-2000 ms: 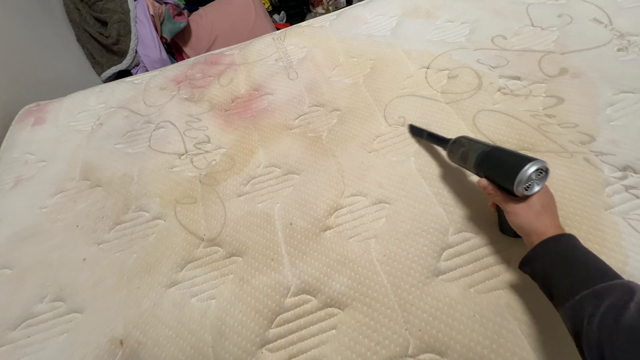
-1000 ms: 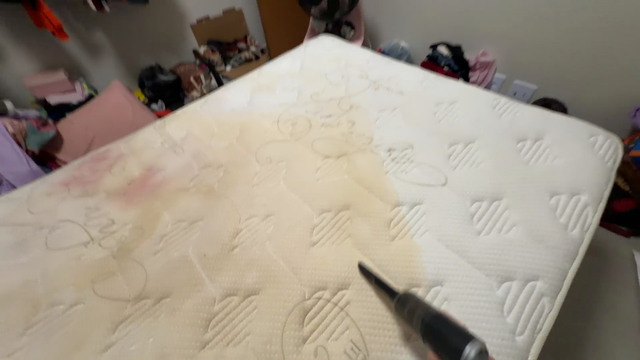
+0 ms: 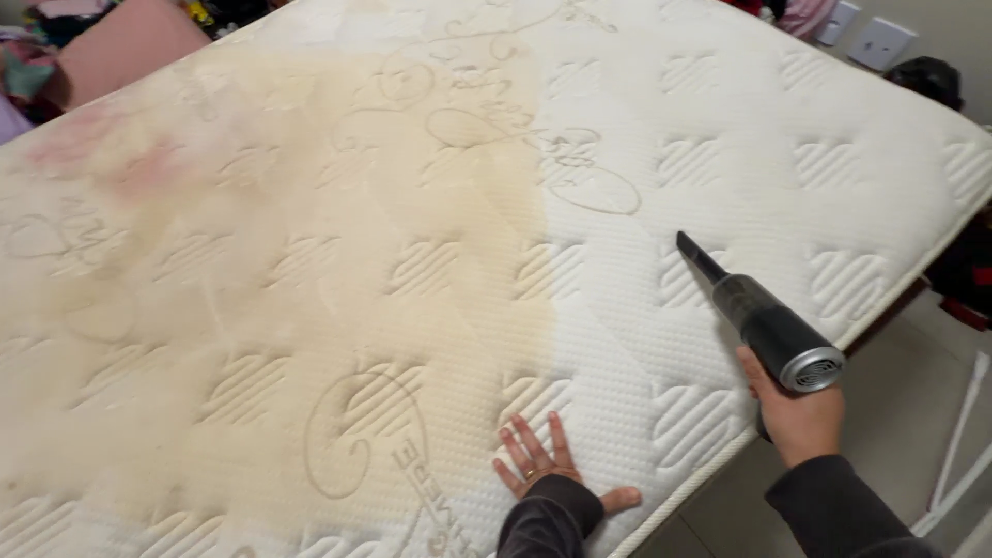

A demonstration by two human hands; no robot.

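A quilted mattress [image 3: 465,310] fills most of the head view, white on the right, with a broad yellowish-brown stain over the left and middle and pink stains at upper left. My right hand [image 3: 802,415] grips the handle of a black cordless handheld vacuum [image 3: 783,333] over the mattress's right edge. Its narrow crevice nozzle points up and left, with the tip at the white fabric right of the stain. My left hand [image 3: 546,465], a ring on one finger, lies with fingers spread on the mattress near the front edge, holding nothing.
Beyond the far left edge are a pink cushion [image 3: 128,50] and piled clothes. Wall outlets [image 3: 882,43] and a dark object [image 3: 926,81] are at upper right. Tiled floor [image 3: 876,403] shows below the right edge, with a white frame-like thing [image 3: 957,442] at lower right.
The view has swung to the right. My right hand has carried the vacuum from the stained part to the white part of the mattress. My left hand has come into view on the mattress.
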